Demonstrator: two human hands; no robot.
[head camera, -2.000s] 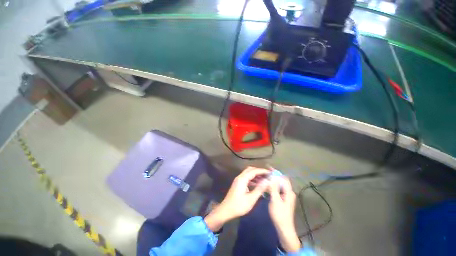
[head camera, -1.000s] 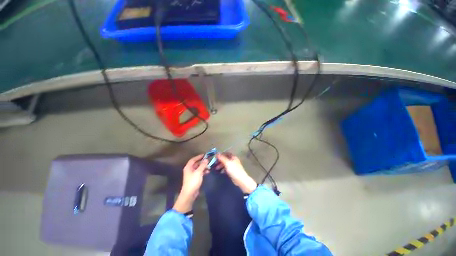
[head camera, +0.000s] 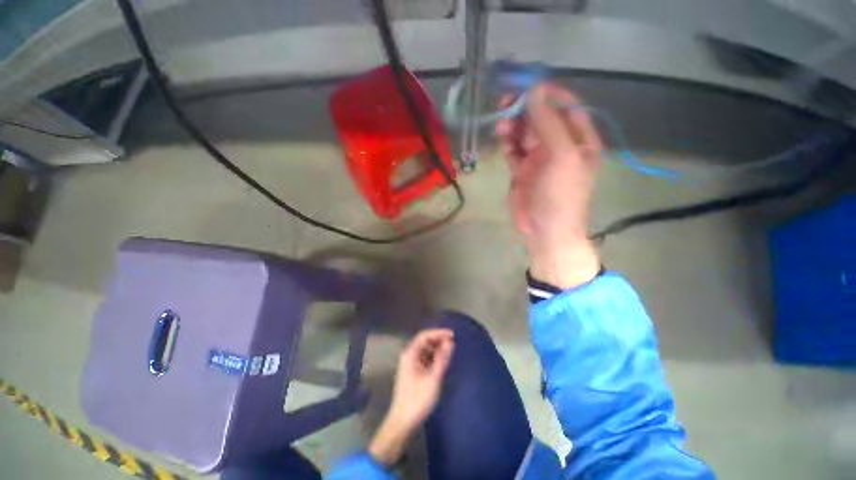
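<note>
My right hand (head camera: 556, 159) is raised at the upper right of centre, in front of the space below the bench. It holds a thin light-blue cord (head camera: 648, 169) that runs off to the right, with a blurred blue part at the fingertips. A pale loop shows beside the fingers. My left hand (head camera: 418, 380) is low, over my knee, with its fingers curled. I cannot tell whether anything is in it.
A grey-purple stool (head camera: 188, 347) stands at the lower left. A red stool (head camera: 371, 131) is under the bench. Thick black cables (head camera: 235, 178) hang down in front of it. A blue bin (head camera: 815, 281) stands at the right edge. Yellow-black tape (head camera: 66, 429) marks the floor.
My hands were together over my lap; now my right hand is raised forward with the cord and my left hand is apart, lower. The bench top and the blue tray have left the view.
</note>
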